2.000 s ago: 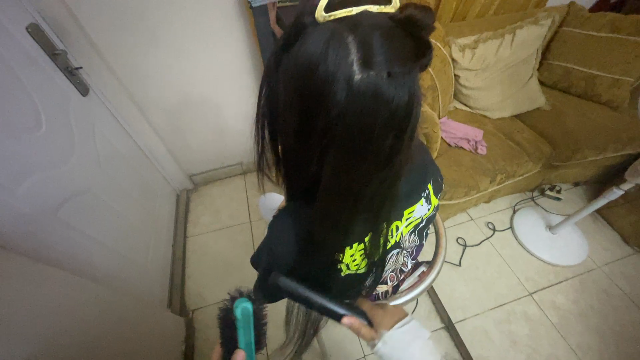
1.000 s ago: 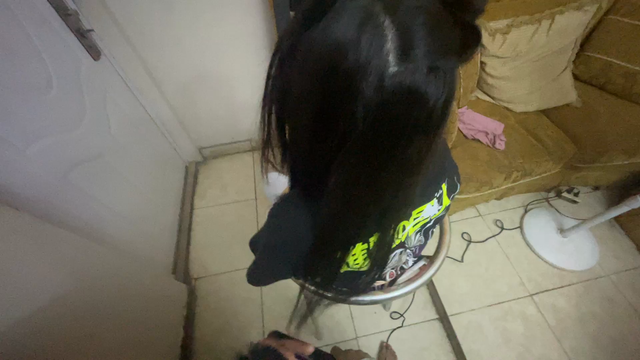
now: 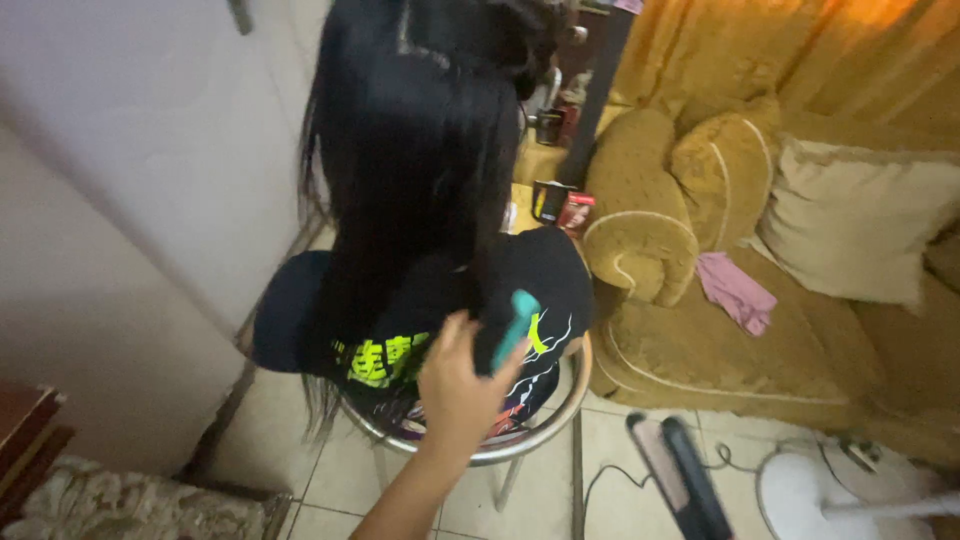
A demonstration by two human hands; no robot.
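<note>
Long dark hair (image 3: 420,150) hangs down the back of a seated person in a black shirt with yellow-green print (image 3: 386,360). Over the shirt's back, at the hair's lower right side, my left hand (image 3: 465,375) holds a teal hairbrush (image 3: 515,326); its bristles are hard to make out against the dark shirt and hair. A black hair straightener (image 3: 679,472) with its two plates apart rises from the bottom edge at the right, touching no hair. The hand that holds it lies beyond the frame.
The person sits on a round metal-rimmed stool (image 3: 517,448). To the right stands a brown sofa (image 3: 675,345) with a cream cushion (image 3: 847,217) and a pink cloth (image 3: 735,292). A cable and a white stand base (image 3: 787,484) are on the tiled floor. A pale wall runs along the left.
The left hand has come up from the bottom edge to the seated person's back with the brush. The straightener now shows at the lower right. The view has shifted, showing more of the sofa.
</note>
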